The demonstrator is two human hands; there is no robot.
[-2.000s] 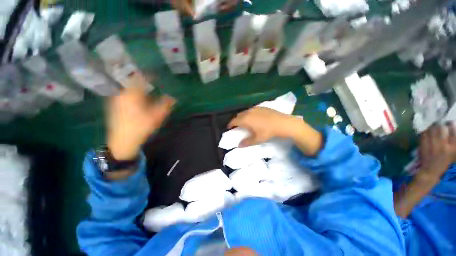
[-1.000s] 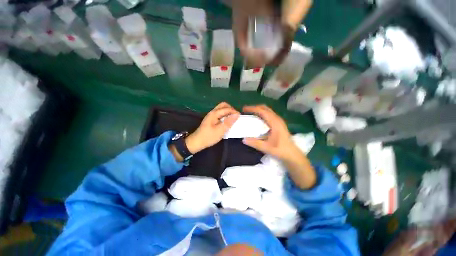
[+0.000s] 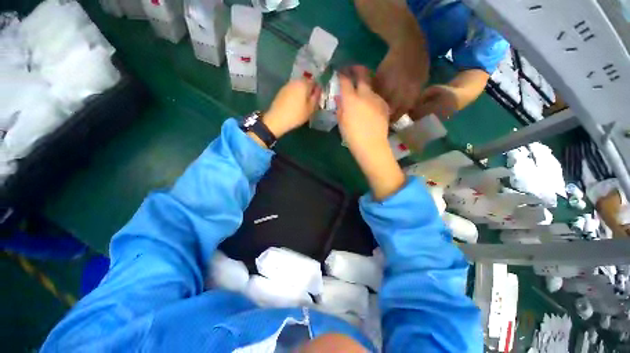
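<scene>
My left hand (image 3: 297,107) and my right hand (image 3: 363,114) are together beyond the tray, on either side of a white carton (image 3: 324,120). Fingers of both hands hold its sides; its upper part is partly hidden and blurred, and I cannot tell whether a wrapped product is inside. Another carton flap (image 3: 322,47) stands open just beyond my left hand. The black tray (image 3: 293,207) lies below my forearms, with white wrapped bundles (image 3: 290,270) at its near side and a small white label on its bare part.
Open cartons (image 3: 244,52) stand in a row at upper left, more (image 3: 476,195) at right. A heaped supply tray (image 3: 52,76) is at left. Another person's hands (image 3: 407,86) work close beyond my right hand. A grey metal bar (image 3: 546,251) crosses at right.
Both hands have moved from over the tray, where they held a white bundle, out to the carton row. The view has shifted and turned, bringing more of the other person and the metal frame into sight.
</scene>
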